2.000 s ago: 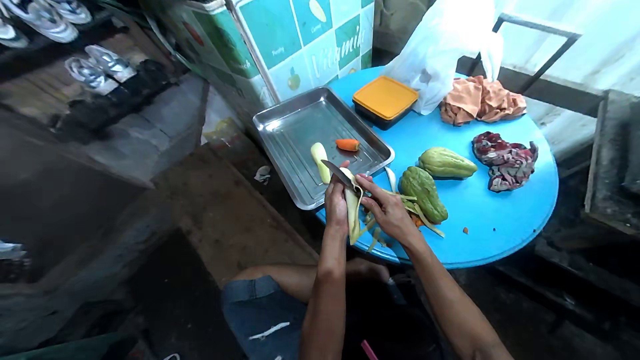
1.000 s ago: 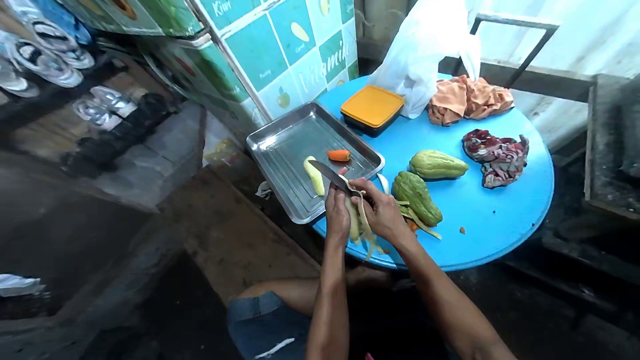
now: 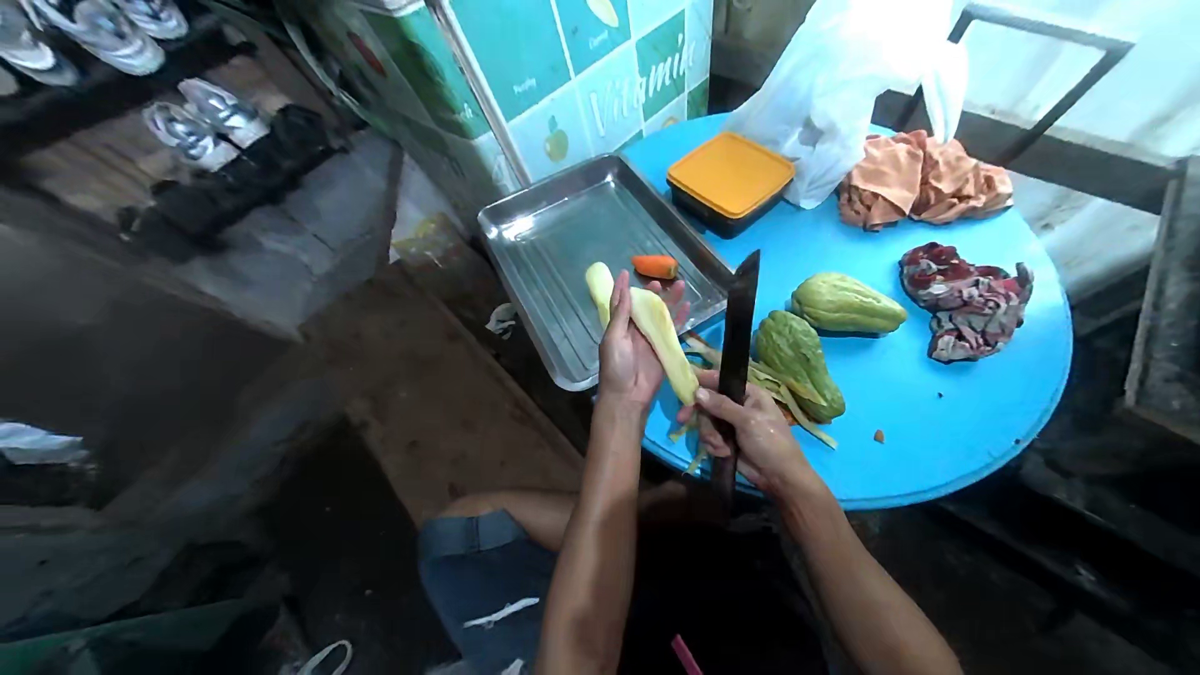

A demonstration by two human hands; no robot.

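Note:
My left hand (image 3: pixel 633 361) holds a peeled pale yellow vegetable (image 3: pixel 664 339) over the near edge of a metal tray (image 3: pixel 553 314). My right hand (image 3: pixel 750 427) grips a dark-bladed knife (image 3: pixel 739 328), its blade pointing up and away, while its fingertips touch the vegetable's lower end. In the tray lie another pale peeled vegetable (image 3: pixel 598 286) and an orange carrot piece (image 3: pixel 654 267). Thin peelings (image 3: pixel 783 394) are on the blue table beside my right hand. Two green chayotes, one darker (image 3: pixel 797 361) and one paler (image 3: pixel 848 304), sit just beyond them.
The round blue table (image 3: pixel 975 422) also bears an orange-lidded container (image 3: pixel 731 175), a white plastic bag (image 3: pixel 834 94), a crumpled peach cloth (image 3: pixel 923 183) and a dark red and grey crumpled cloth (image 3: pixel 970 300). Shoes (image 3: pixel 202 122) are on a rack at the upper left.
The knife blade, earlier pointing left across the vegetable over the tray, now stands upright and off it. My hands have moved apart, and the vegetable now lies exposed along my left palm.

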